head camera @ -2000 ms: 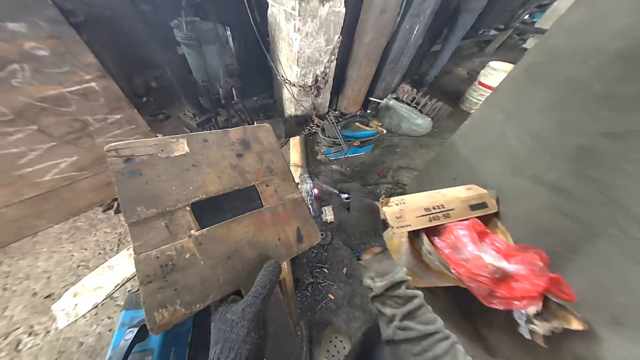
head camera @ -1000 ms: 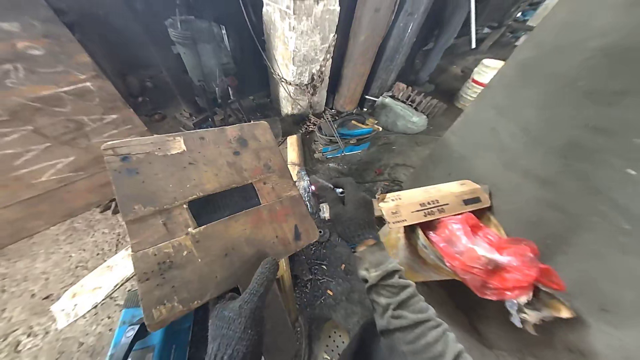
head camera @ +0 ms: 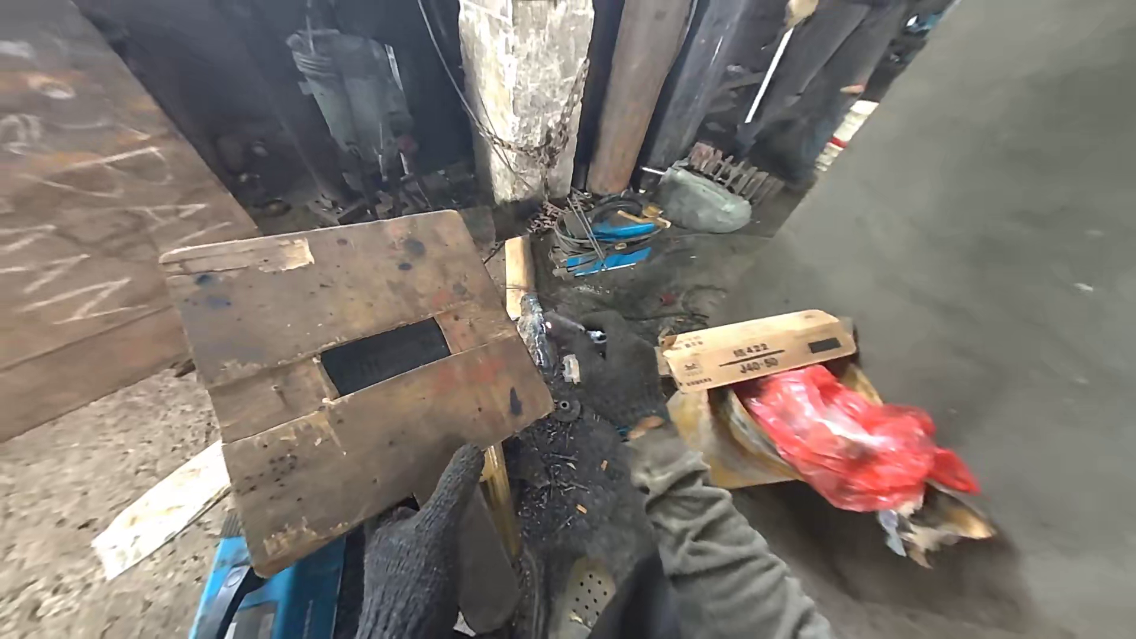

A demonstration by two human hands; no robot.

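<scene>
My left hand [head camera: 417, 541], in a dark knitted glove, is at the lower edge of a worn brown board [head camera: 426, 390] with a dark rectangular pane [head camera: 386, 355], like a welding hand shield. Its thumb lies against the board; the other fingers are mostly hidden. To the right, my right hand [head camera: 621, 368], in a dark glove and grey-green sleeve, is curled around a small metal-tipped tool [head camera: 590, 335] that I cannot identify. The tool's tip points left toward a silvery metal piece [head camera: 534, 333], just right of the board. A light wooden handle or bar [head camera: 518, 275] extends behind that piece.
A printed carton [head camera: 759, 351] and red plastic bag [head camera: 852, 439] lie right of my sleeve. A blue case [head camera: 266, 586] stands lower left. Coiled cable [head camera: 603, 231], a chained post [head camera: 528, 98] and a person's legs [head camera: 816, 71] are beyond. Large plates flank both sides.
The person's legs at the upper right have shifted and now partly cover the white bucket, which showed more fully before. My hands and the board have hardly moved.
</scene>
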